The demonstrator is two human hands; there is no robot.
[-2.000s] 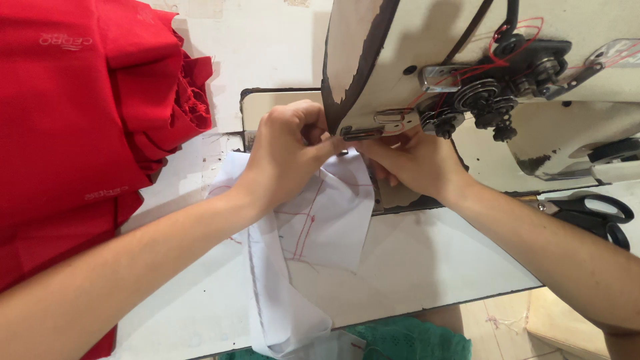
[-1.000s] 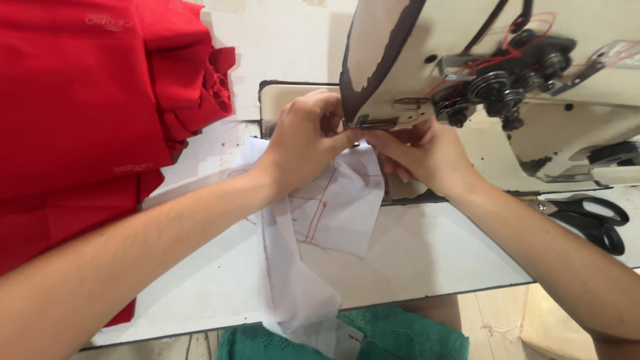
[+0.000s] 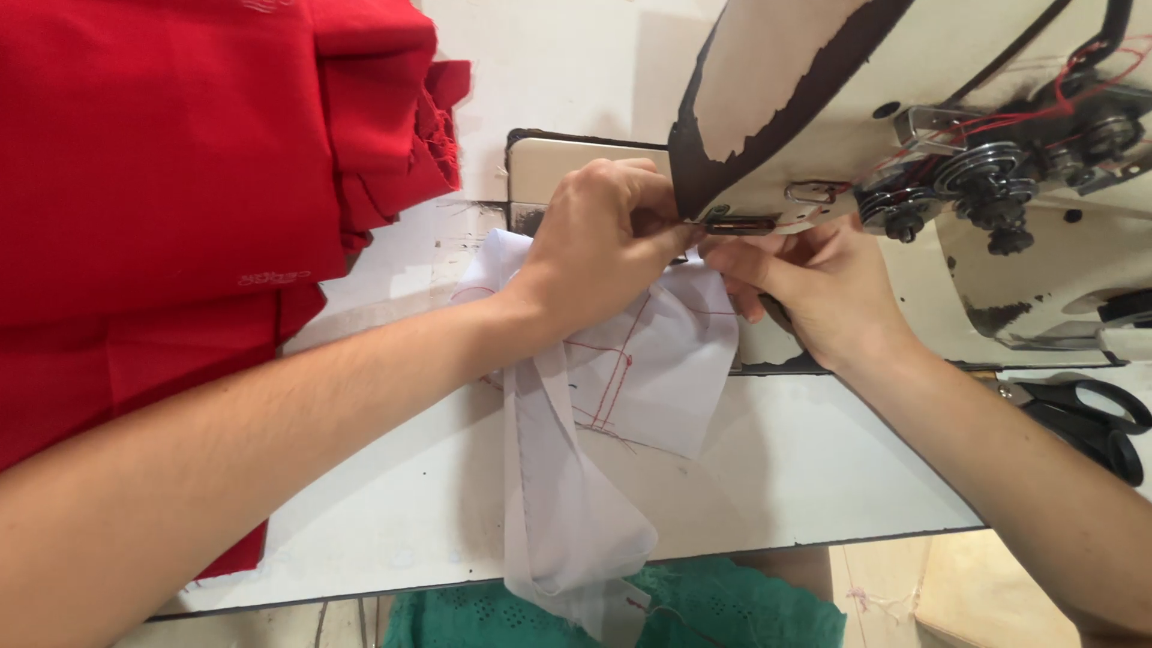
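Note:
White fabric point(image 3: 666, 378) with red stitching lies under the head of an industrial sewing machine point(image 3: 810, 99), and a strip of it hangs over the table's front edge. My left hand point(image 3: 607, 243) pinches the fabric just left of the needle area, thumb and forefinger together. On the other side of the needle, my right hand point(image 3: 810, 279) has its thumb and fingers at the fabric's upper edge. The needle and the fingertips are partly hidden by the machine head. Red thread point(image 3: 1017, 117) runs through the tension discs.
A stack of red fabric point(image 3: 171, 162) covers the left of the white table point(image 3: 387, 477). Black-handled scissors point(image 3: 1080, 414) lie at the right beside my right forearm. Green eyelet fabric point(image 3: 738, 603) is below the table's front edge.
Both hands stay at the needle area with the white fabric. The view has shifted slightly; no other change is plain.

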